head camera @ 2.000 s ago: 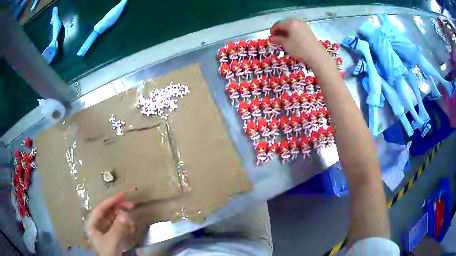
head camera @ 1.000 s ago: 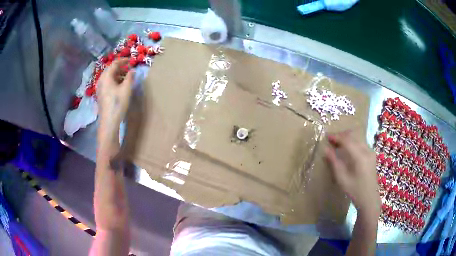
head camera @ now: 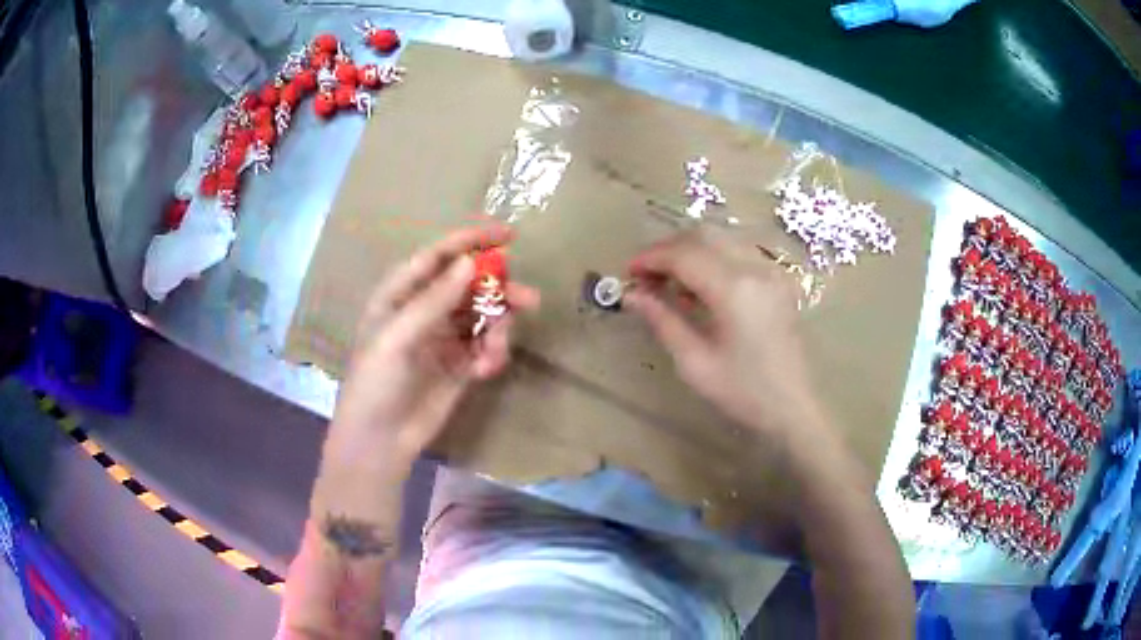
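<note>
My left hand holds a red-haired toy figurine upright between thumb and fingers, above the cardboard mat. My right hand has its thumb and fingertips close together at the small whitish glue cup, which has a dark stain around it. A thin pale thing, perhaps the glue stick, shows faintly at the fingertips. A pile of small white-and-purple parts lies at the mat's far right, with a smaller cluster beside it.
Loose figurines lie at far left by a white bag and a clear bottle. Rows of figurines stand at right. A white round container is at the far edge. Light-blue sleeves lie at right.
My left hand has moved from the loose heap to above the mat and now holds a figurine. My right hand has moved left from the mat's right side to the glue cup.
</note>
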